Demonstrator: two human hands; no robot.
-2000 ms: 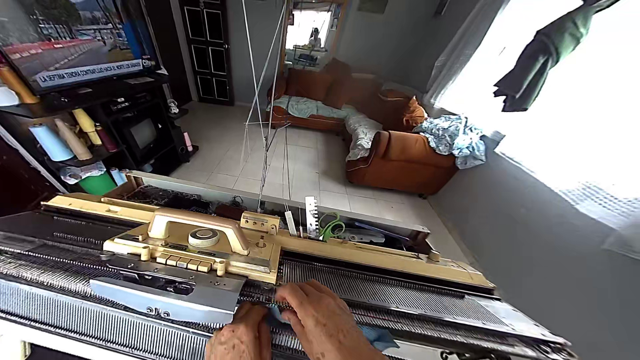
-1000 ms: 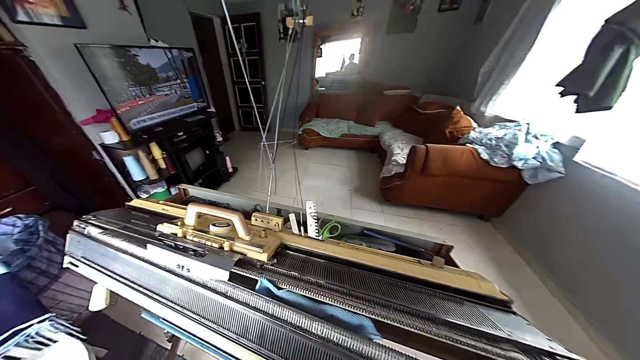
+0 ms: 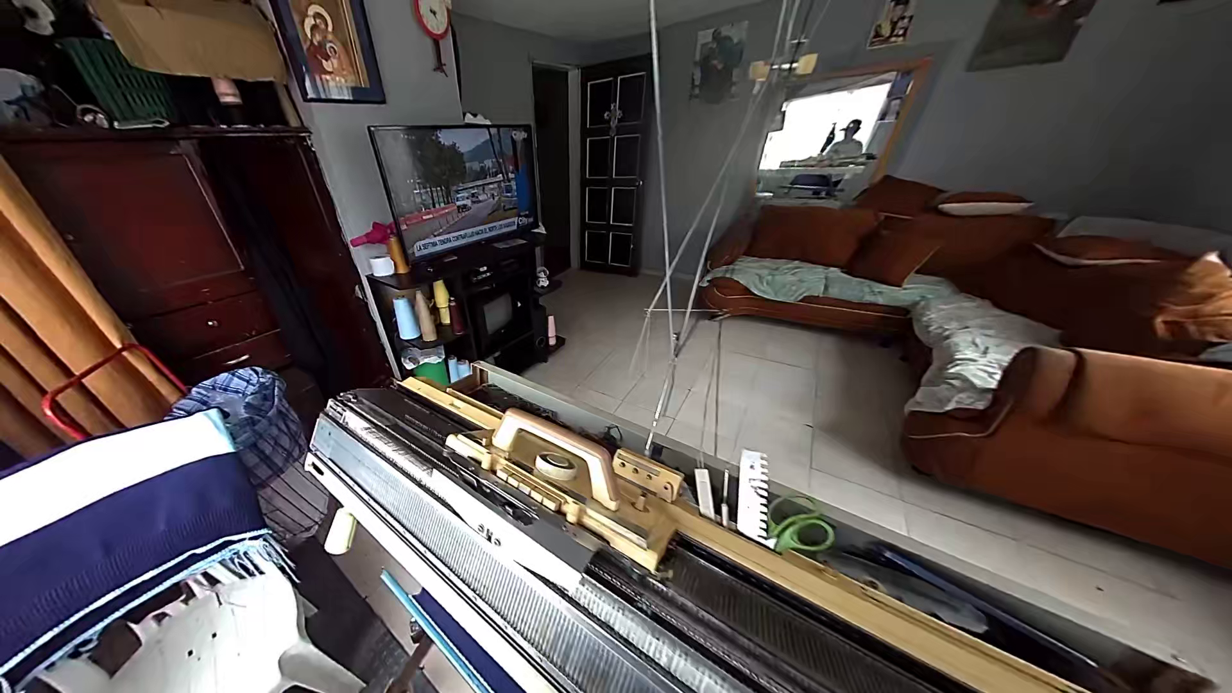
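Neither of my hands shows in the head view now. Below me a knitting machine (image 3: pixel 770 616) runs from the left middle down to the lower right. Its cream carriage (image 3: pixel 558 467), with a raised handle, rests toward the left half of the needle bed. Strands of yarn (image 3: pixel 669 356) hang from above behind the carriage. Behind the bed, a white toothed comb (image 3: pixel 753 496) stands upright beside green-handled scissors (image 3: pixel 801 525) in a tray. Blue knitted fabric (image 3: pixel 452 640) with a light blue edge hangs beneath the machine.
At left, a white plastic chair (image 3: pixel 212 635) bears a navy and white knitted cloth (image 3: pixel 144 520); a checked bag (image 3: pixel 236 409) stands behind it. Beyond the machine are a television (image 3: pixel 452 192), yarn cones (image 3: pixel 406 318) on a shelf and a brown sofa (image 3: pixel 1107 452).
Two seconds ago both hands were at the needle bed beside the carriage; they have left the view. The view has swung left, bringing in the chair and wardrobe.
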